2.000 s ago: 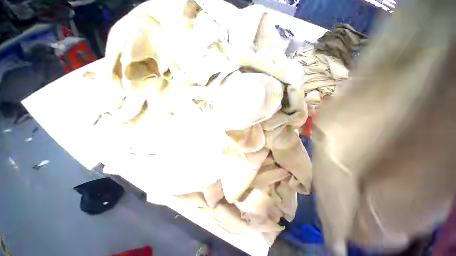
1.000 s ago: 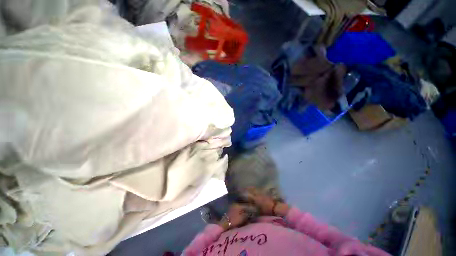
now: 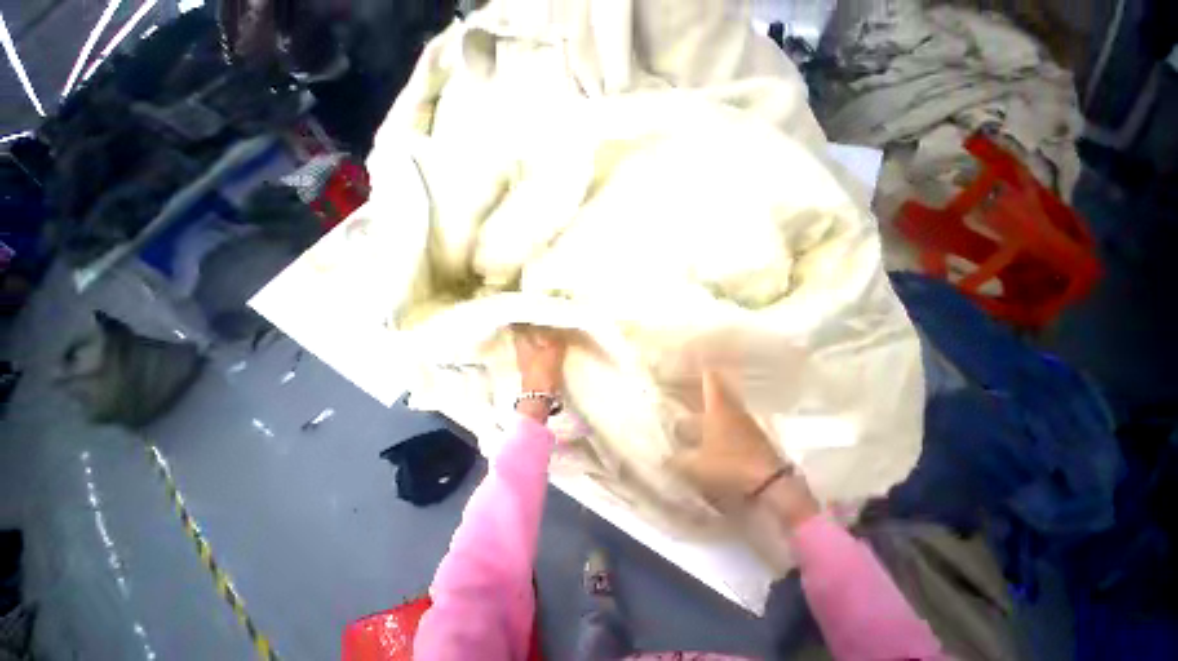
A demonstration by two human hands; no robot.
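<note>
Cream garments (image 3: 827,349) lie heaped high on a white-topped table (image 3: 330,304), very bright and washed out. My left hand (image 3: 540,364) reaches into a fold at the near side of the heap; its fingertips are hidden by cloth or glare. My right hand (image 3: 726,437) is against the near cloth to the right, blurred, with the thumb raised. I cannot tell whether it holds cloth or a small tool. Both arms have pink sleeves.
A red plastic stool (image 3: 1001,239) and dark blue clothing (image 3: 1021,426) are right of the table. A red stool (image 3: 388,633) is at the bottom. Black cloth (image 3: 430,465) and an olive heap (image 3: 129,372) lie on the floor at left. The table's pointed corner faces me.
The view has swung left from the blue bins to the heap. My hands were close together off the table's edge; now they are apart at the cream cloth.
</note>
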